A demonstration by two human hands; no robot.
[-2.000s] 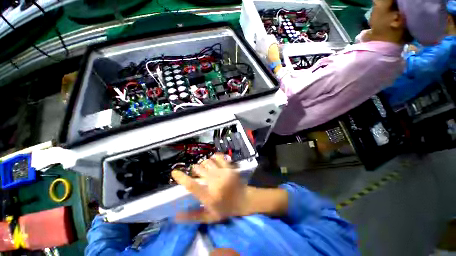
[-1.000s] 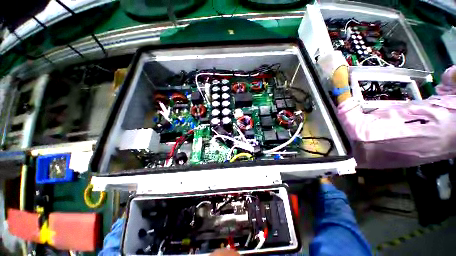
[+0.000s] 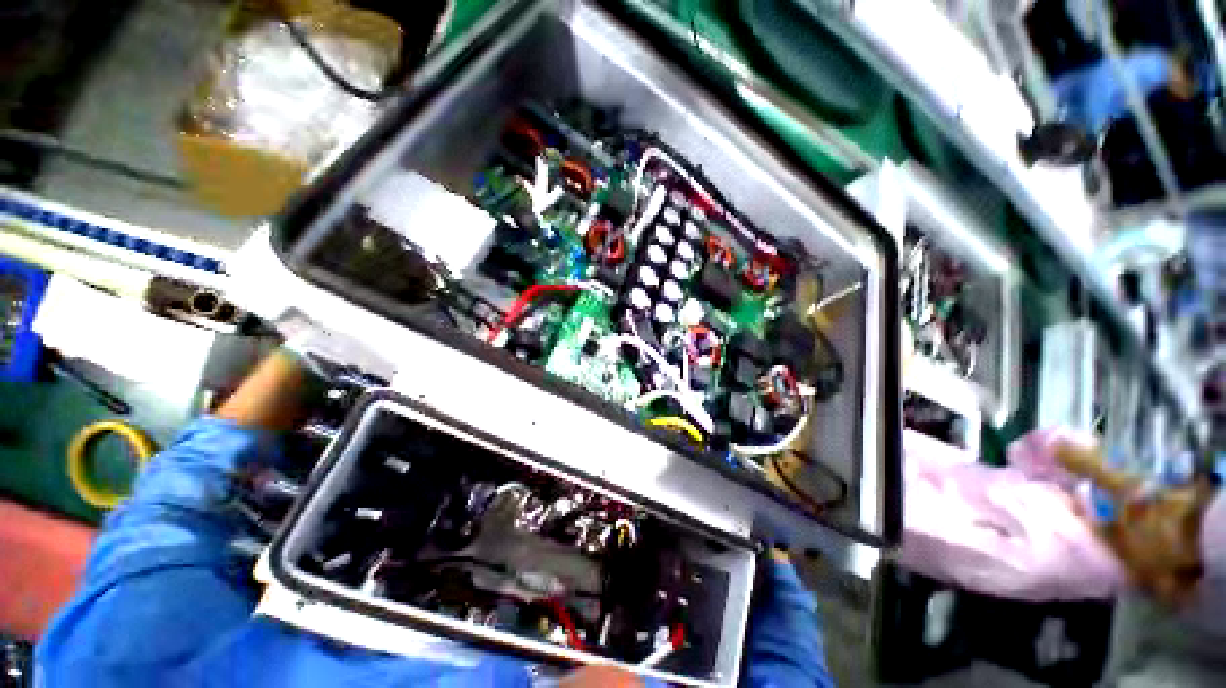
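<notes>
The white inverter housing (image 3: 524,419) lies tilted across the middle, its black gasket rim up and green circuit boards inside. The wiring compartment (image 3: 312,500), with black gasket and red, white and black wires, is nearest me. My left hand (image 3: 276,383) is at the left side of the housing, by the corner between housing and compartment. Its fingers are hidden or blurred, so its grip is unclear. My right sleeve runs up beside the compartment's right end; the right hand is hidden behind the housing.
A yellow tape roll (image 3: 110,462), a blue screw bin (image 3: 19,320) and a red padded block (image 3: 41,571) are on the left bench. A carton (image 3: 239,172) with white contents is upper left. Another open housing (image 3: 1002,276) and a person in pink (image 3: 1002,518) are at right.
The view has turned, so the housing now appears slanted. My left hand has come into view at the housing's left side. My right hand was over the compartment two seconds ago and is now hidden.
</notes>
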